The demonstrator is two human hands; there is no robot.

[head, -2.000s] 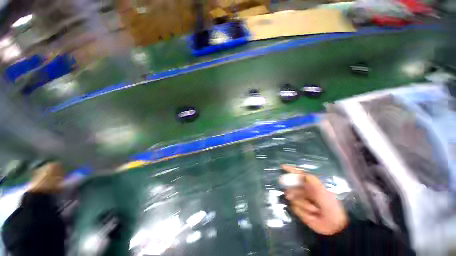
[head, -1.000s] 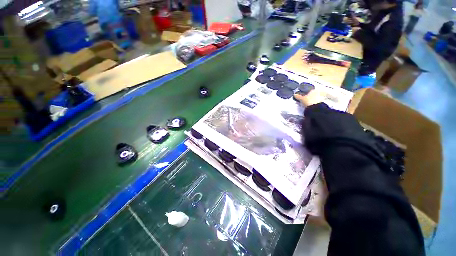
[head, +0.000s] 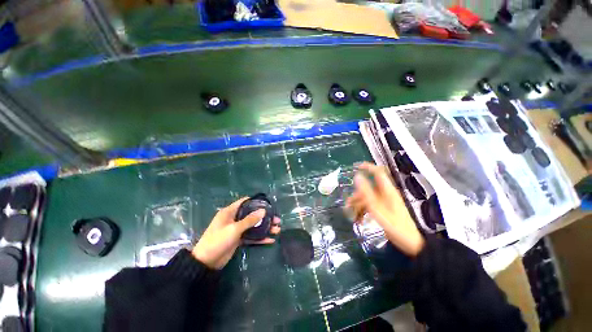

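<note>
My left hand (head: 224,235) holds a round black housing (head: 256,217) over the clear blister tray (head: 221,285), thumb on its face. My right hand (head: 383,206) is blurred, fingers apart, holding nothing that I can see, to the right of the white glue bottle (head: 329,182), which lies on the tray. A plain black round cover (head: 297,248) lies on the tray between my hands. Another housing with a pale centre ring (head: 97,236) sits on the green bench at the left.
Several housings, one of them here (head: 301,96), sit spaced on the green conveyor (head: 162,97). Stacked parts trays are at the left (head: 39,214). A printed sheet (head: 454,181) with black discs tops the right stack. A blue parts bin (head: 243,24) and cardboard sheet (head: 337,18) lie beyond.
The view has swung back left from the right stack. My right hand has left the discs on the printed sheet. My left hand is now in view with a housing; a black cover now lies on the tray.
</note>
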